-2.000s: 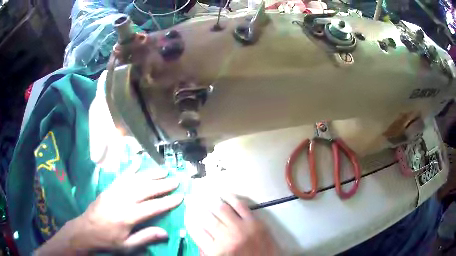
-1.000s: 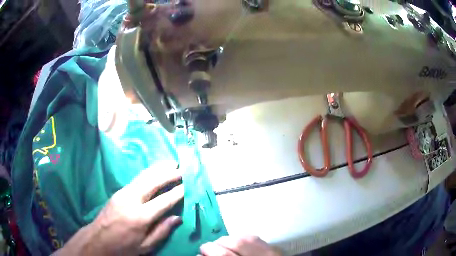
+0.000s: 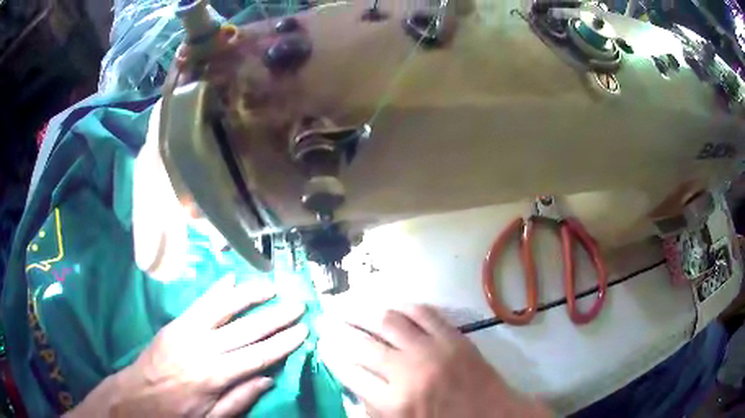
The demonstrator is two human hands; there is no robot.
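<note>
The green garment piece (image 3: 98, 245) with yellow lettering lies left of and under the machine's needle area, bright turquoise under the lamp. The presser foot and needle area (image 3: 282, 249) is partly lost in glare. My left hand (image 3: 220, 351) lies flat on the cloth just in front of the needle area, fingers slightly apart. My right hand (image 3: 408, 363) rests to the right of the cloth strip, its fingertips at the strip's edge and washed out by the light. Whether it pinches the cloth cannot be told.
The cream sewing machine arm (image 3: 490, 122) spans the view. Scissors with red-orange handles (image 3: 527, 273) lie under it on the white table (image 3: 572, 359). A black-and-white patterned label (image 3: 712, 273) is at the right end. Clear plastic (image 3: 139, 57) is behind the cloth at the upper left.
My right hand has moved from the near end of the cloth strip up towards the needle area. My left hand has shifted from the strip's side onto the cloth nearer the needle. The camera view has shifted.
</note>
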